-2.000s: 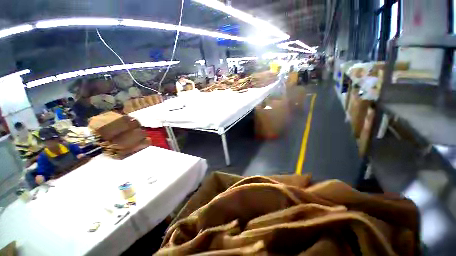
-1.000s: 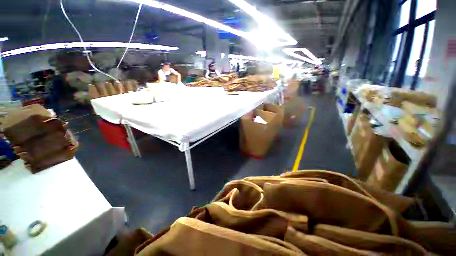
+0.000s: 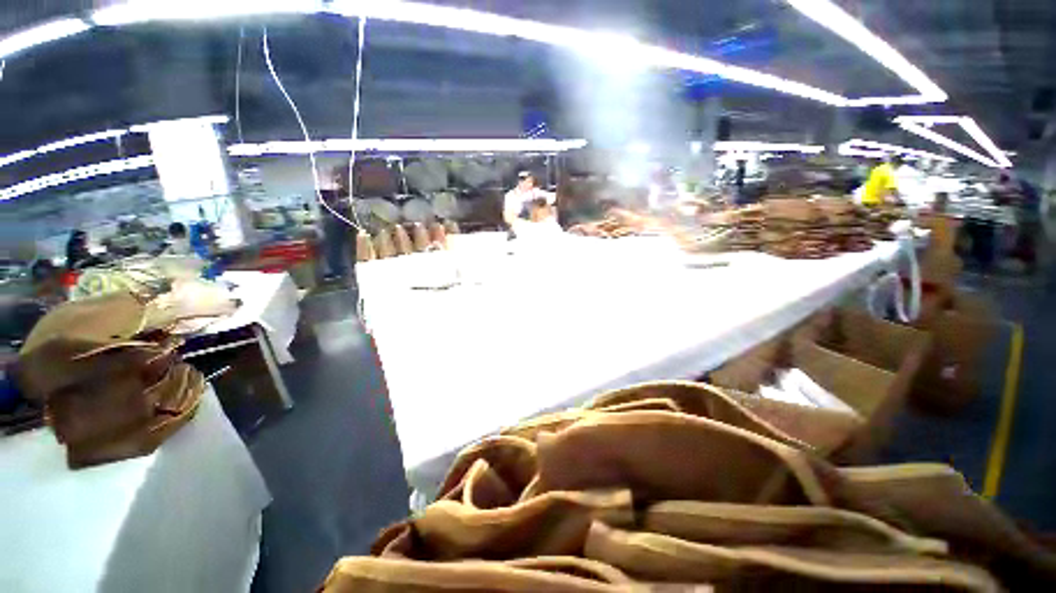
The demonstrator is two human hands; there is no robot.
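A stack of brown bag bodies (image 3: 683, 463) with pale edge lines fills the bottom centre and right of the head view, close to me. Its lower part is cut off by the frame edge. Neither of my hands shows; they are hidden or out of the picture. The stack is in front of the near edge of a long white-covered table (image 3: 544, 336).
Another brown stack (image 3: 110, 376) stands on a white table (image 3: 139, 510) at left. Open cartons (image 3: 863, 359) stand on the floor at right, near a yellow floor line (image 3: 1005, 405). More brown pieces (image 3: 799, 226) lie on the long table's far end. A person (image 3: 530, 209) is behind it.
The view has turned left and moved closer to the long white table. The brown stack stays in front of me. The tool pot and tape roll on the left table have left the view.
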